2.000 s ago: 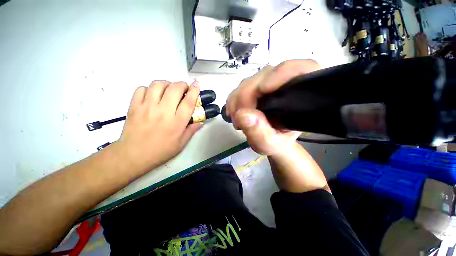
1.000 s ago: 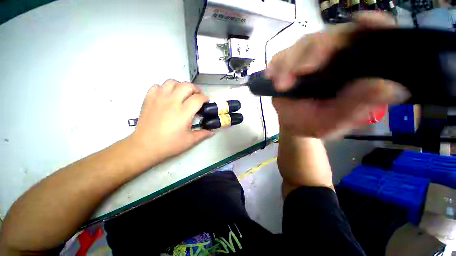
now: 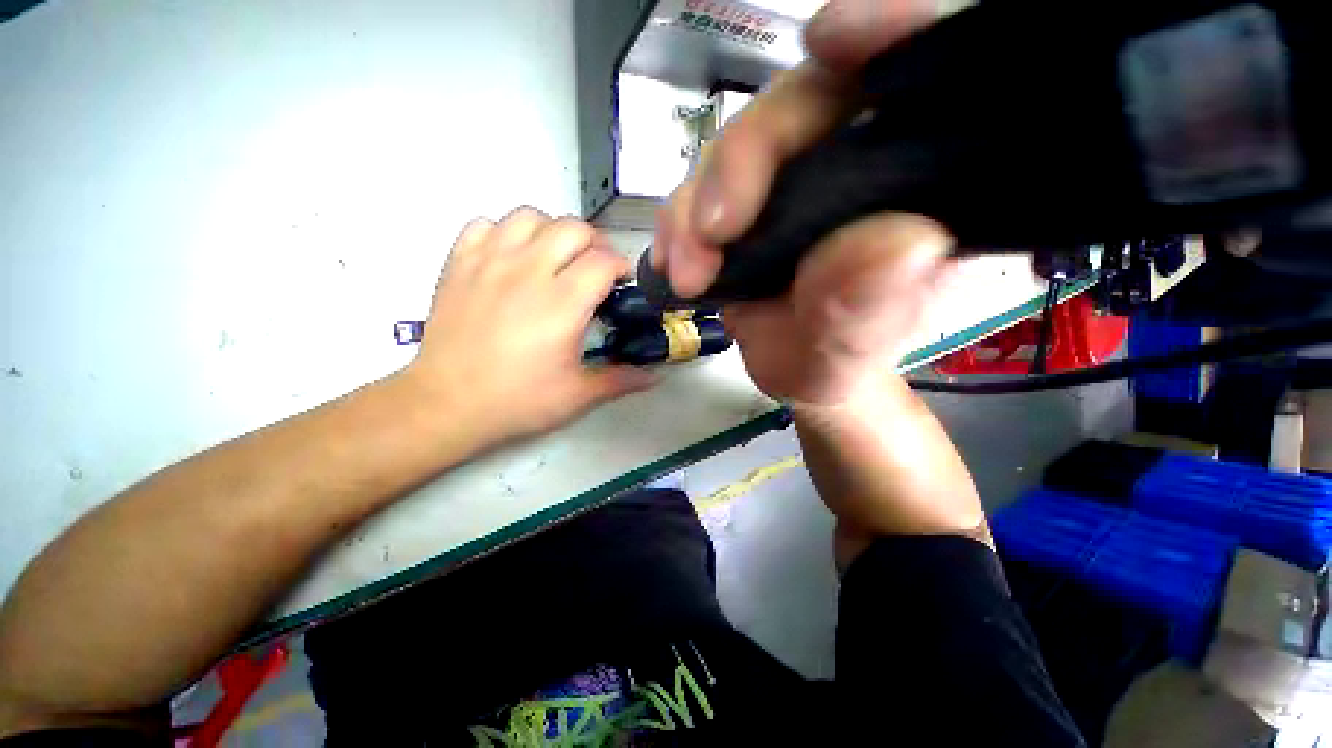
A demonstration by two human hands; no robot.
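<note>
Two black cabled units [image 3: 682, 339] lie side by side on the bench, with a yellow-tan band around them. My left hand [image 3: 519, 314] holds them at their left ends. A lead with a small connector [image 3: 409, 332] sticks out to the left of that hand. My right hand [image 3: 811, 263] grips the large black electric screwdriver [image 3: 1023, 139], its nose just above the units. The bit tip is hidden, and the nose and right hand cover part of the upper unit.
The silver-grey screw feeder [image 3: 716, 44] stands behind the units, partly covered by the screwdriver. The green bench edge [image 3: 541, 514] runs in front. Blue crates [image 3: 1169, 512] and a red stool or basket [image 3: 1045, 339] are at the right. A black cord crosses at right.
The screwdriver has moved from beside the feeder's front, left and down over the units. My left hand still holds the units. The view has shifted, and the feeder now sits further up and right.
</note>
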